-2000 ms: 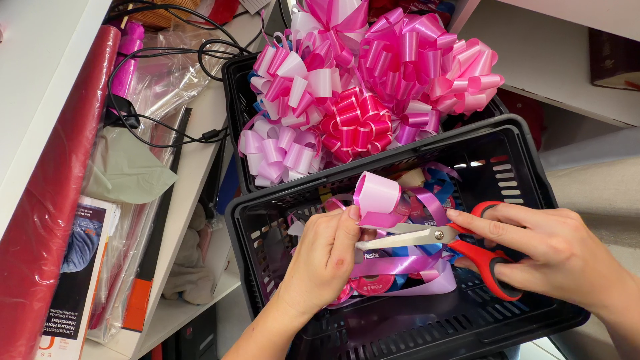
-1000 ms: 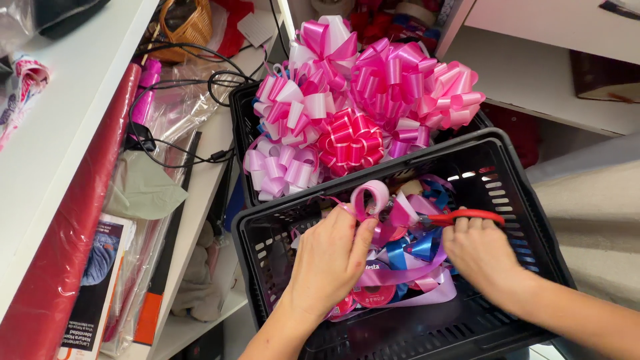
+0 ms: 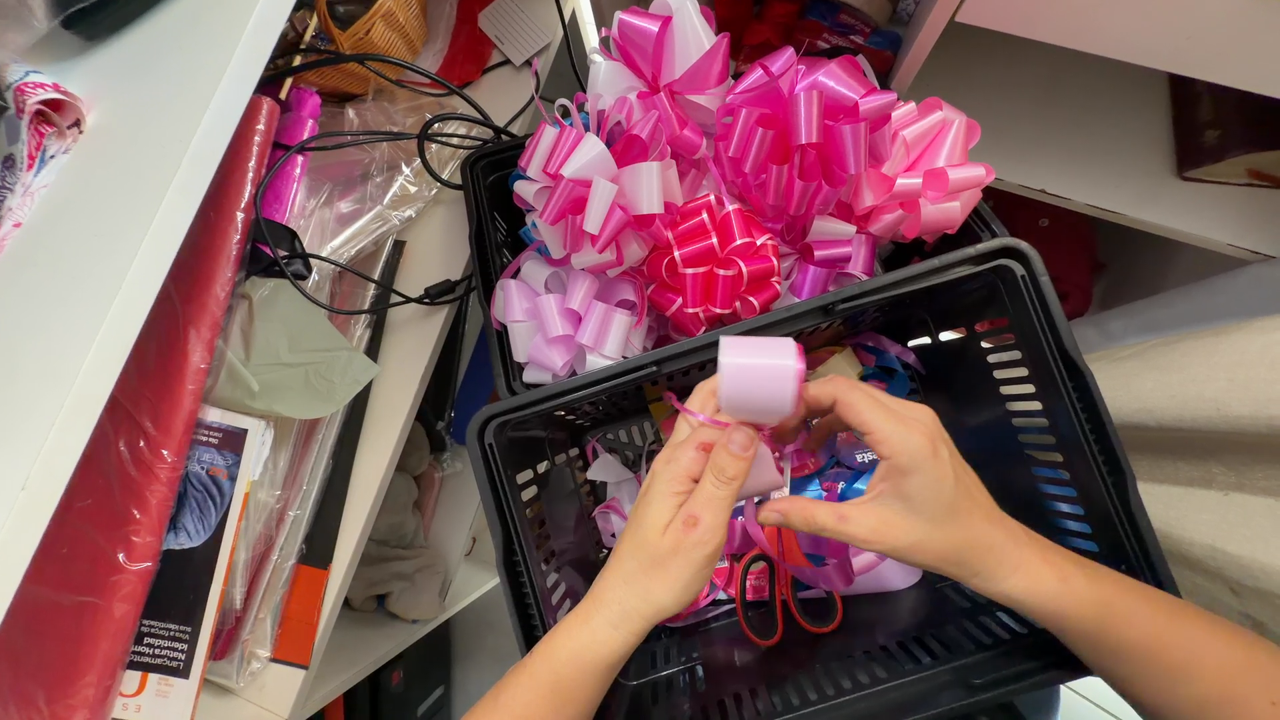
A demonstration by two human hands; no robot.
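My left hand (image 3: pixel 690 510) pinches the flattened pink ribbon between thumb and fingers, below a wide pale pink ribbon loop (image 3: pixel 760 380) that stands up above the front basket. My right hand (image 3: pixel 890 480) is at the loop's right side, its fingers curved and partly hidden behind it; whether they grip the ribbon I cannot tell. Red-handled scissors (image 3: pixel 787 598) lie in the black plastic basket (image 3: pixel 1080 400) under my hands, handles toward me, blades hidden. Around them are purple, pink and blue ribbons (image 3: pixel 885 577). Gathered pink ribbon bows (image 3: pixel 715 265) fill a second black basket (image 3: pixel 490 220) behind.
At the left, a red plastic-wrapped roll (image 3: pixel 150 400), clear film (image 3: pixel 350 200), black cables (image 3: pixel 425 135) and printed magazines (image 3: pixel 195 560) lie beside white shelving (image 3: pixel 120 180). A wicker basket (image 3: pixel 385 40) stands at the back. Beige cloth (image 3: pixel 1190 440) hangs at the right.
The scissors, in my right hand two seconds ago, now lie in the front basket. My right hand has moved left and up to the ribbon loop. My left hand still holds the ribbon.
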